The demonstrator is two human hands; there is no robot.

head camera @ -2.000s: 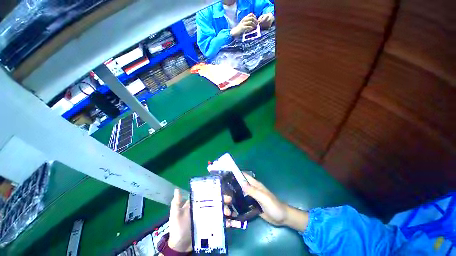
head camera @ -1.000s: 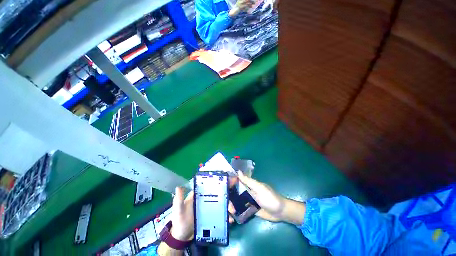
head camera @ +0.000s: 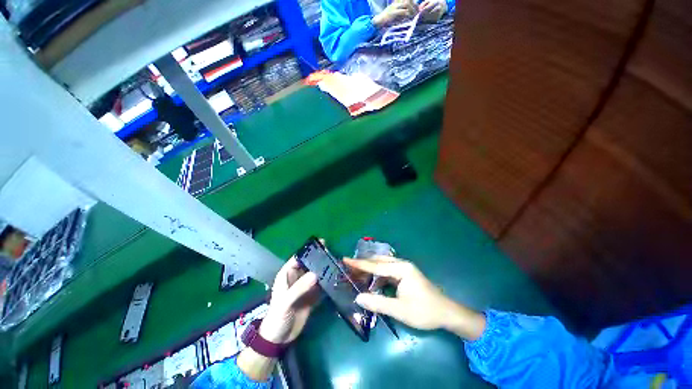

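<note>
My left hand [head camera: 292,298], with a dark red band at the wrist, holds a phone-sized middle frame [head camera: 331,283], dark-rimmed with a pale inside face, tilted to the right. My right hand [head camera: 406,292] is at the frame's right edge, thumb and fingers around a thin dark edge; whether it grips a separate part is unclear. A grey slab with a red tip [head camera: 373,248] lies behind my right fingers, partly hidden. Displays with pale backs [head camera: 221,342] lie side by side in the tray at lower left, partly cut off by my left sleeve.
Grey slabs [head camera: 136,312] lie spaced along the green belt. A white post [head camera: 182,224] crosses at left. A small dark part [head camera: 397,168] lies near the tall brown cardboard [head camera: 546,129] at right. A blue-coated person works opposite, behind an orange-and-white packet [head camera: 357,93].
The frame in my left hand has turned from upright to slanting. My right hand has moved to its edge. The white slab behind the frame no longer shows. The belt slabs appear shifted in view.
</note>
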